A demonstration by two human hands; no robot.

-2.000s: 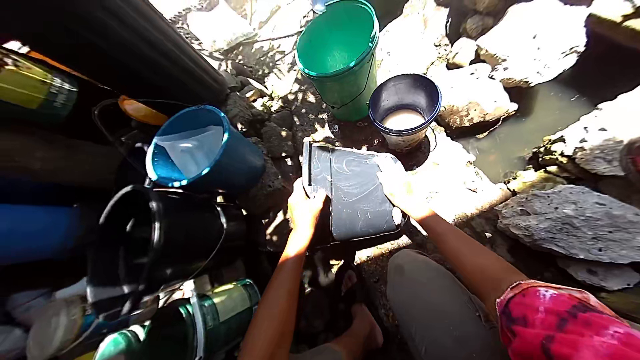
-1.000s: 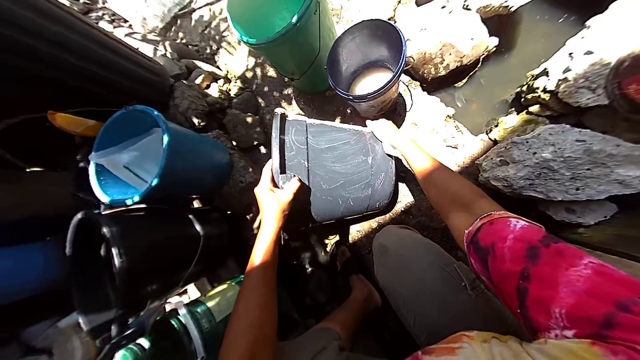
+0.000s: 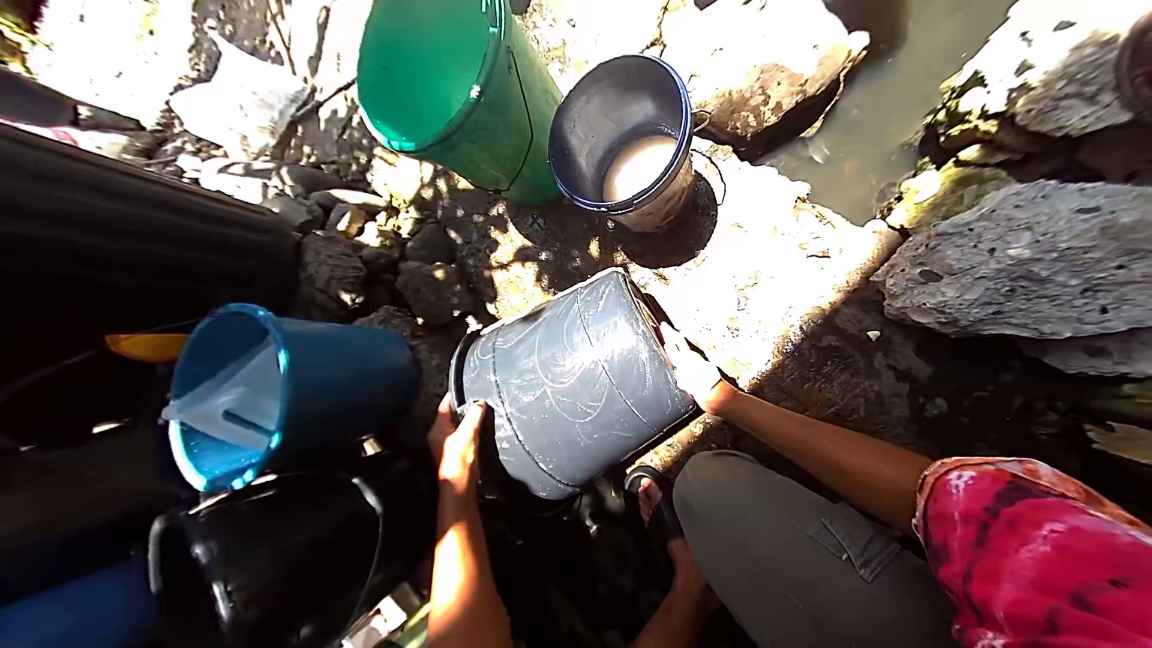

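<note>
A dark grey plastic bucket (image 3: pixel 576 387) lies on its side in front of me, its wall wet and streaked with whitish swirls. My left hand (image 3: pixel 461 441) grips its rim at the left, thumb on the outside. At the other end, my right hand (image 3: pixel 691 369) rests against the base; its fingers are partly washed out by glare, and whether anything is under the palm cannot be told. Beyond it stands a dark blue bucket (image 3: pixel 661 193) with cloudy whitish liquid inside. A taller green bucket (image 3: pixel 531 117) is beside that one, to its left.
On the left lie a blue bucket (image 3: pixel 351 369) with a translucent sheet or piece inside and a black bucket (image 3: pixel 288 549). Farther up is a large dark cylinder (image 3: pixel 135 234). Rocks (image 3: pixel 1035 261) border murky water (image 3: pixel 864 126) at the right. My sandalled foot is just below the grey bucket.
The grey bucket has turned in my hands, its base end now pointing up and to the right. My right hand has moved from its upper edge down along the base.
</note>
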